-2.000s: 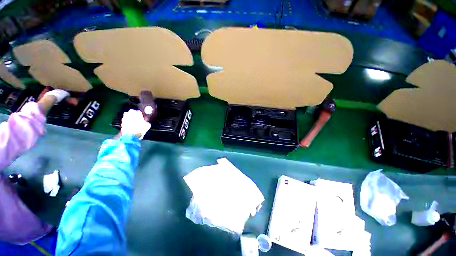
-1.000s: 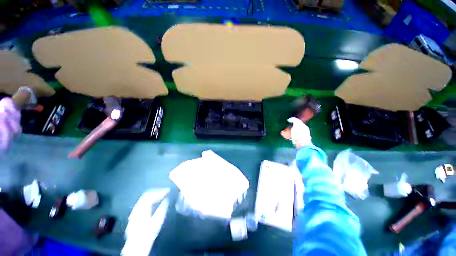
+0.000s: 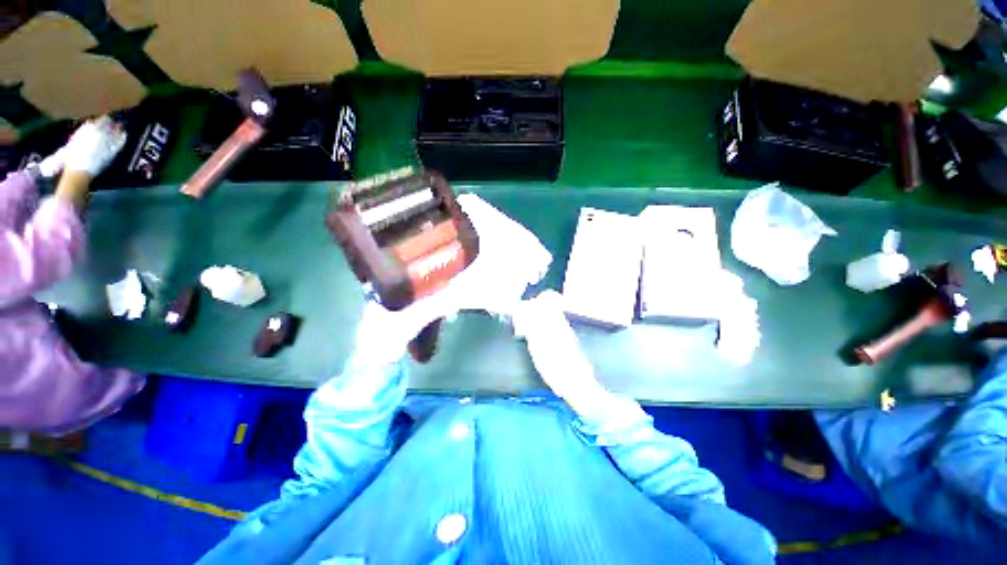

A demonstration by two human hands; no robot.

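The dark brown head of a handheld appliance [image 3: 409, 237] faces up, with a silver-grey strip and an orange-red panel. My left hand [image 3: 389, 329], in a white glove, is closed around it below the head; a bit of dark handle shows under the glove. My right hand [image 3: 538, 312], also white-gloved, is just right of it. Its fingers blend with the crumpled white cloth [image 3: 513, 252] behind the appliance, so its grip is unclear. An open black box [image 3: 490, 127] with a tan lid flap stands straight ahead on the green ledge.
White flat packs [image 3: 603, 268] and a clear plastic bag [image 3: 778, 234] lie to the right. Another appliance [image 3: 226, 149] leans on a box at left. Small dark pieces [image 3: 275, 333] lie on the bench. Neighbouring workers' arms show at left [image 3: 50, 243] and lower right [image 3: 922, 464].
The appliance that my right hand reached at the ledge is now close to me, held up over the bench. Both hands have come together at it. The view has tilted down.
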